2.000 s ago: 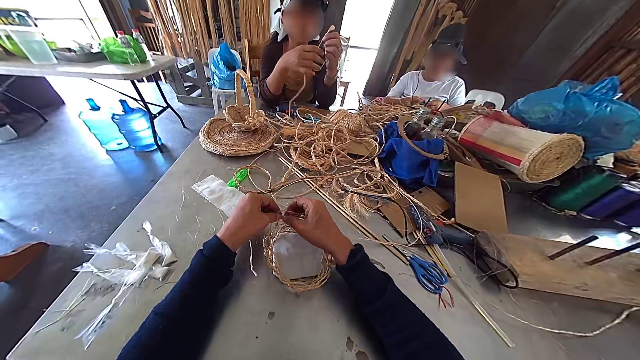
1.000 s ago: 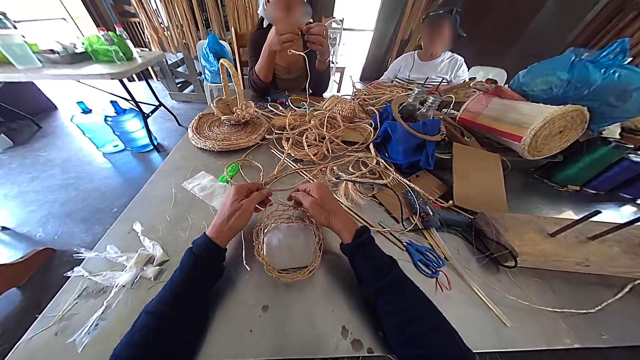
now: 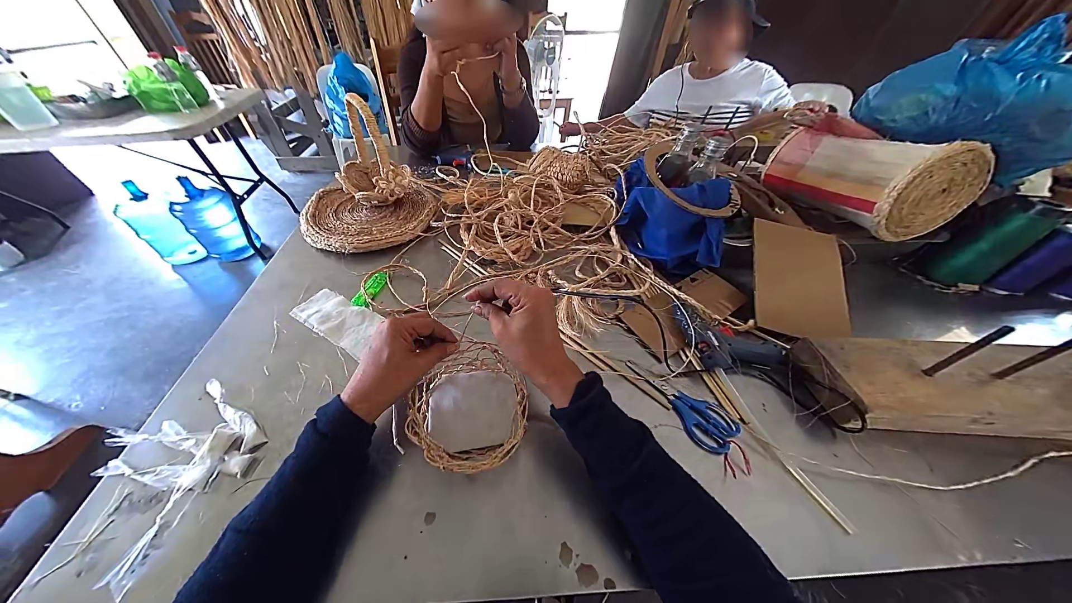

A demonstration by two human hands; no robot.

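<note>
A small round openwork piece of braided natural fibre cord (image 3: 466, 456) lies on the grey table around a pale square piece (image 3: 473, 410). At its far rim, my left hand (image 3: 406, 356) pinches fibre cord between thumb and fingers. My right hand (image 3: 523, 327) is raised just beyond the rim, its thumb and fingertips pinched on a thin strand of the cord. Beyond both hands spreads a tangled heap of braided fibre cord (image 3: 511, 218). A bright green plastic item (image 3: 369, 289) and a pale strip (image 3: 335, 322) lie by my left hand.
Blue-handled scissors (image 3: 706, 421), a glue gun (image 3: 737, 347) and a wooden block with metal rods (image 3: 946, 385) lie to the right. White plastic scraps (image 3: 201, 452) are at the left. A woven basket (image 3: 368, 218) stands far left. Two people sit across the table, one holding cord.
My hands were close together at the far rim two seconds ago; my right hand has since lifted a little away from the rim. The person opposite has moved their hands with the cord.
</note>
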